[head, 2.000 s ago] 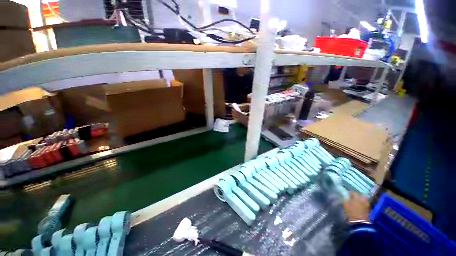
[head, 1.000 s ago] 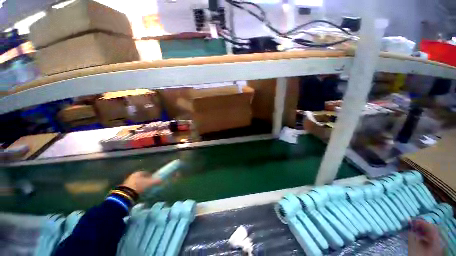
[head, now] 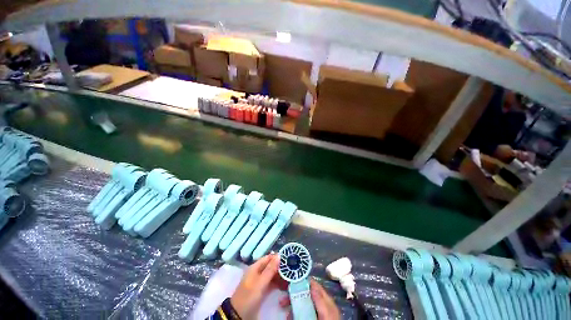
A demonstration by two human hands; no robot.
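Observation:
A pale turquoise handheld fan [head: 300, 301] is held upright at the bottom middle, its round spoked grille [head: 295, 262] facing me. My left hand [head: 253, 289] has its fingers at the left edge of the fan head. My right hand [head: 324, 302] is around the fan handle, partly cut off by the lower edge. A white work pad [head: 215, 292] lies under and left of my hands. A brush or swab with a white end [head: 340, 270] and a black handle lies on the dark film right of my hands.
Rows of turquoise fans lie left [head: 164, 199], in front [head: 241, 224] and right [head: 488, 281] on the film-covered bench [head: 75, 240]. Behind run a green conveyor [head: 250, 159] with a small pale item, and a slanted shelf post [head: 519, 209]. Cardboard boxes [head: 357, 106] stand across the belt.
The view has swung left. My left hand, which was over the conveyor with a blurred fan, is now at the bench. Both hands have come together on one fan.

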